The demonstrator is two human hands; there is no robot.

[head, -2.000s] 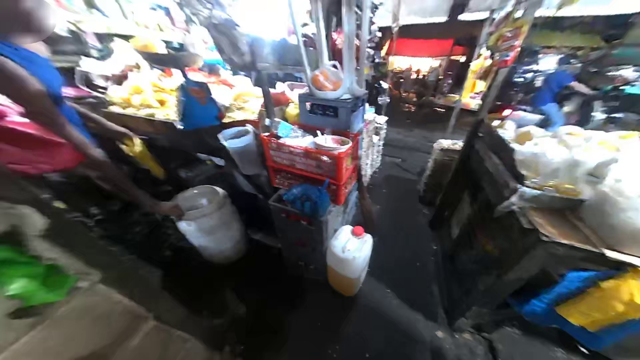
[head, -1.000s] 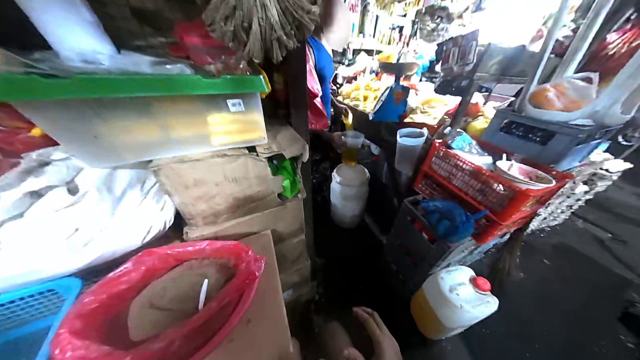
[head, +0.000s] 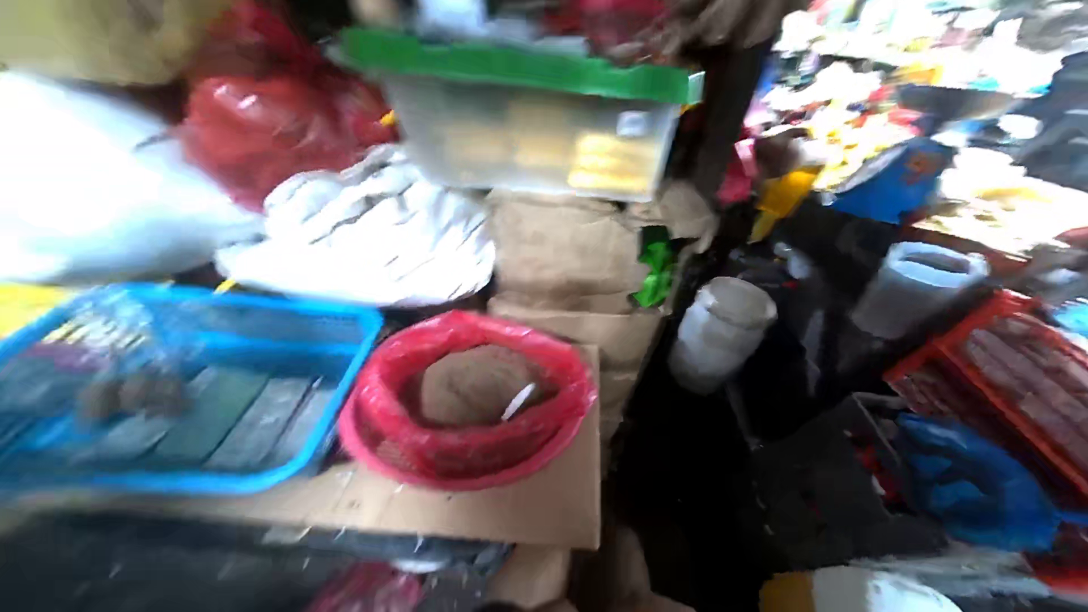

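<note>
Blurred skin-toned shapes (head: 629, 569) show at the bottom edge, just below a cardboard sheet (head: 557, 518). They may be parts of my hands, but I cannot tell which hand or whether anything is held. Above them, a round pink basket (head: 463, 476) lined with a red plastic bag (head: 408, 429) stands on the cardboard. Brown powder (head: 476, 382) fills the bag, with a small white handle (head: 518, 401) sticking up from it. To its left is a blue plastic basket (head: 246, 483) with flat packs and small bags inside.
Behind are a white bundle (head: 365, 238) and a clear bin with a green lid (head: 527, 72). On the right stand a whitish plastic container (head: 722, 331), a translucent pail (head: 918, 289), a red crate (head: 1020, 374) and a blue plastic bag (head: 977, 493). A jug (head: 867, 591) shows at the bottom right.
The view has swung left and down toward the counter. The person in blue beside the whitish container is no longer plainly seen. Fingers seen at the bottom one second ago are now unclear.
</note>
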